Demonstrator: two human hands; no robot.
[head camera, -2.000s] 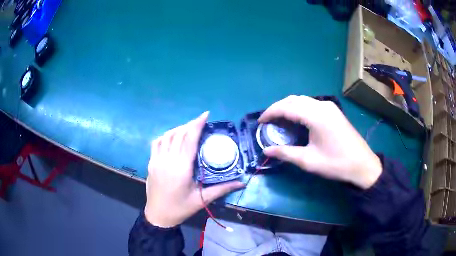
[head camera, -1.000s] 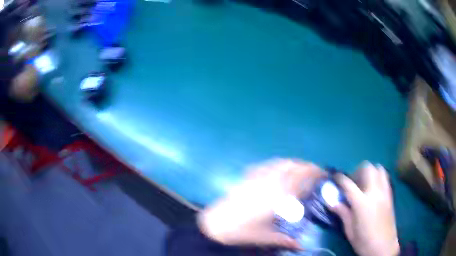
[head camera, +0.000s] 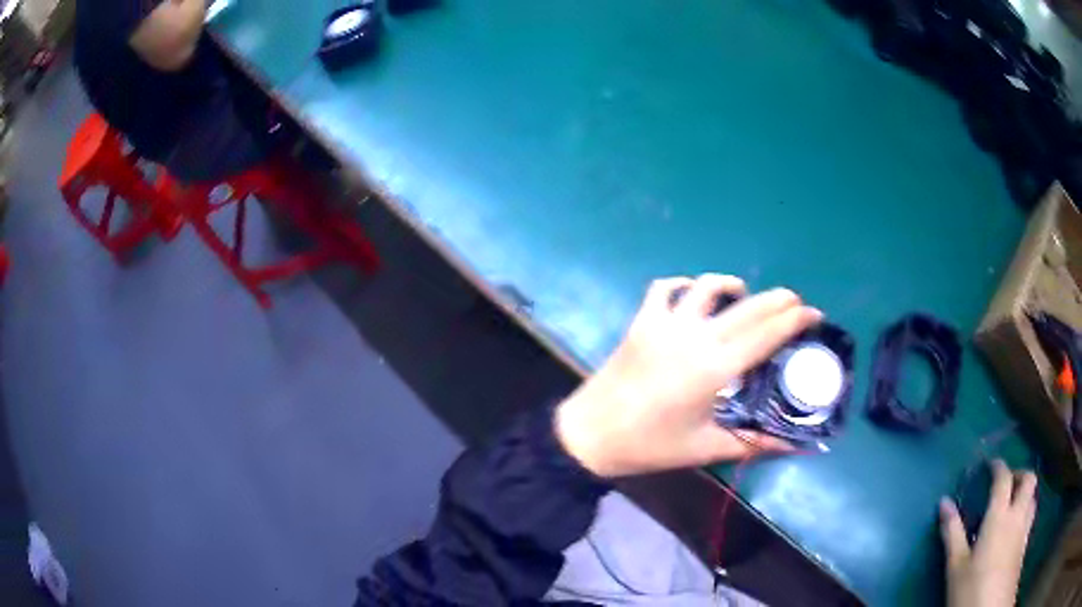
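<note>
My left hand (head camera: 676, 397) grips a black speaker housing with driver fitted (head camera: 814, 379), its pale disc facing up, near the table's front edge. Part of another pale, dark-rimmed piece shows under my fingers. Thin red lead wires (head camera: 724, 510) hang from the held parts over the edge. An empty black speaker housing (head camera: 915, 372) lies to the right, green table showing through its hole. My right hand (head camera: 994, 534) is low at the far right, fingers spread around a dark shape on the table; whether it holds this is unclear.
The brown glue gun tray (head camera: 1012, 318) stands at the right edge, the hot glue gun (head camera: 1064, 362) partly visible in it. Black plastic housings (head camera: 967, 83) are heaped at the far side. A finished speaker (head camera: 349, 33) lies upper left. Another person's arm (head camera: 172, 83) and red stools (head camera: 243, 225) are at left.
The view has swung left. My right hand has left the driver and housing and moved away to the right. My left hand now reaches across the paired parts. The empty housing is uncovered.
</note>
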